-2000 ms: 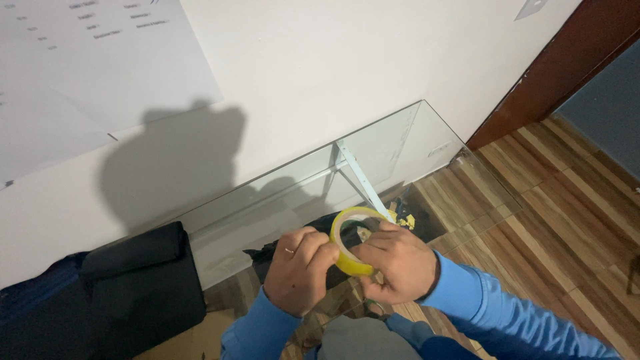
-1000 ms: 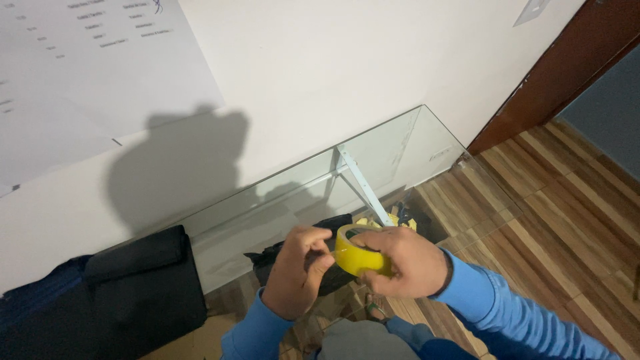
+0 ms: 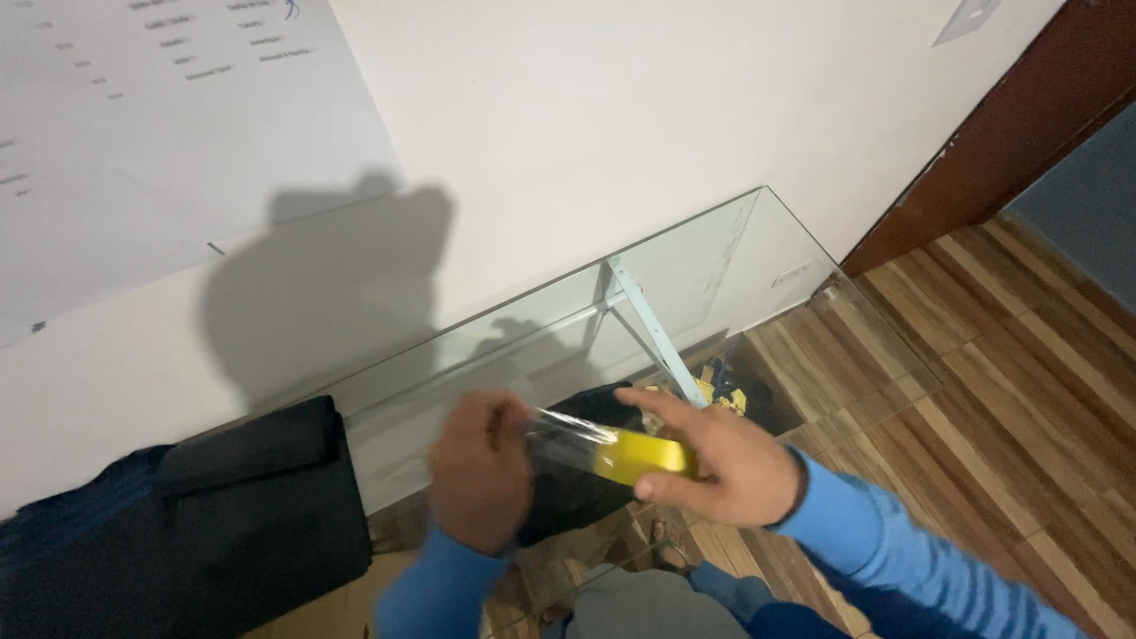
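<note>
A roll of yellow adhesive tape (image 3: 646, 456) is held between the fingers and thumb of my right hand (image 3: 732, 457), over the glass shelf. From the roll a short clear strip of tape (image 3: 572, 430) stretches to my left hand (image 3: 484, 470), whose fingers pinch its end. My left hand is blurred. Both hands stand apart with the strip between them.
The glass shelf (image 3: 692, 240) rests on a white metal bracket (image 3: 655, 328) against the wall. Black folded fabric (image 3: 257, 497) lies at its left. Large printed paper sheets (image 3: 177, 160) hang on the wall. Below are a dark bag (image 3: 577, 479) and a bin with yellow scraps (image 3: 732, 399).
My hands have moved apart, and a clear strip now spans from the roll to my left hand. Two seconds ago both hands were at the roll.
</note>
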